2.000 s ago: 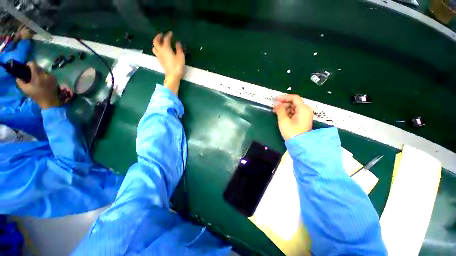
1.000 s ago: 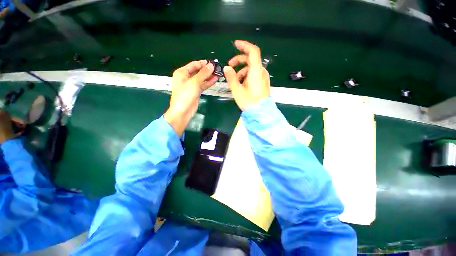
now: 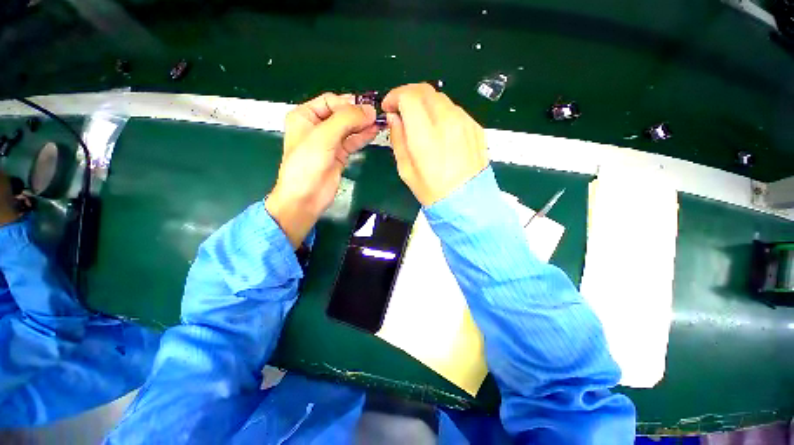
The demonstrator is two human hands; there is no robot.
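Note:
A small black electronic unit (image 3: pixel 367 100) is held between the fingertips of both hands, above the white rail (image 3: pixel 540 149). My left hand (image 3: pixel 315 156) pinches it from the left with thumb and fingers. My right hand (image 3: pixel 438 143) closes on its right side, fingertips touching it, the back of the hand towards me. The fingers hide much of the unit. Whether a tiny piece is also between the right fingertips cannot be told.
More black units (image 3: pixel 564 110) and a clear plastic piece (image 3: pixel 493 87) lie on the green belt. On the bench are a smartphone (image 3: pixel 369 271), papers (image 3: pixel 435 300), tweezers (image 3: pixel 546 209), a long sheet (image 3: pixel 629 278) and a spool (image 3: pixel 777 271). A neighbour's blue sleeve (image 3: pixel 43 304) is at left.
Two seconds ago the hands were apart; one second ago the left held the unit with the right beside it. The right fingers have since closed onto it. The view has shifted.

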